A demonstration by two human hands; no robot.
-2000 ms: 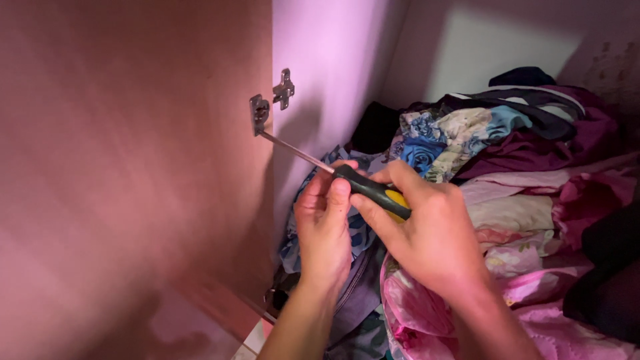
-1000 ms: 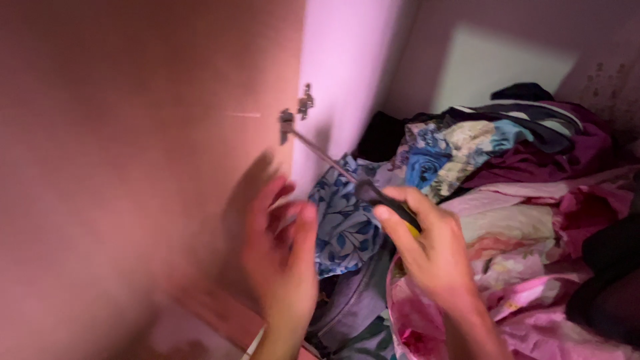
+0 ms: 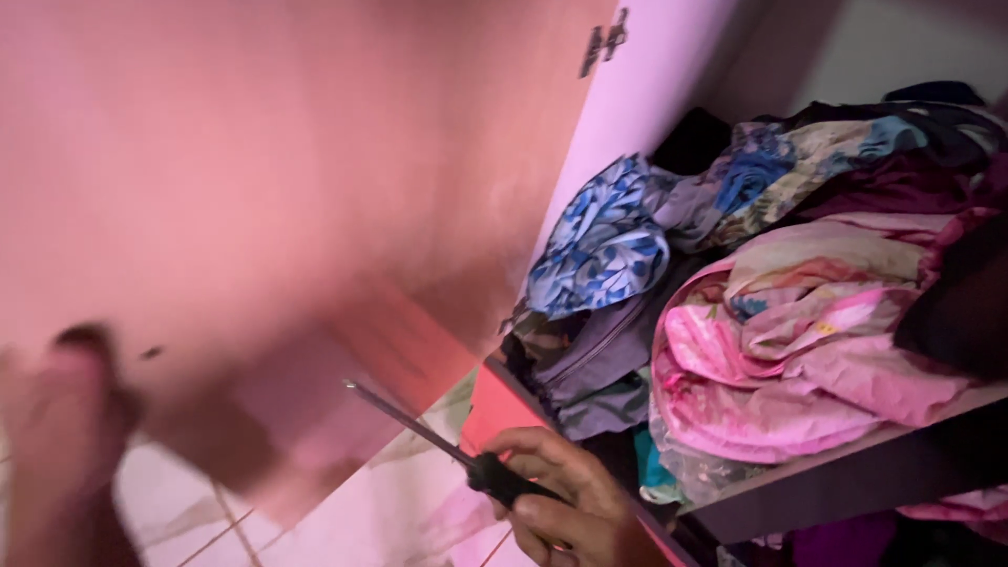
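My right hand grips the black handle of a screwdriver at the lower middle; its metal shaft points up and left, away from the hinge. At the far left, my left hand is blurred beside the lower part of the wooden cabinet door; whether it touches the door or holds anything cannot be told. A metal hinge sits on the door's edge at the top, next to a mounting plate on the pale cabinet side panel.
Piled clothes fill the cabinet at right, among them a blue leaf-patterned cloth and a pink garment. A dark shelf edge runs below them. Floor tiles show under the door.
The screwdriver has come away from the hinge and moved down in my right hand. My left hand, on the screwdriver two seconds ago, has moved to the far left. The view has shifted considerably.
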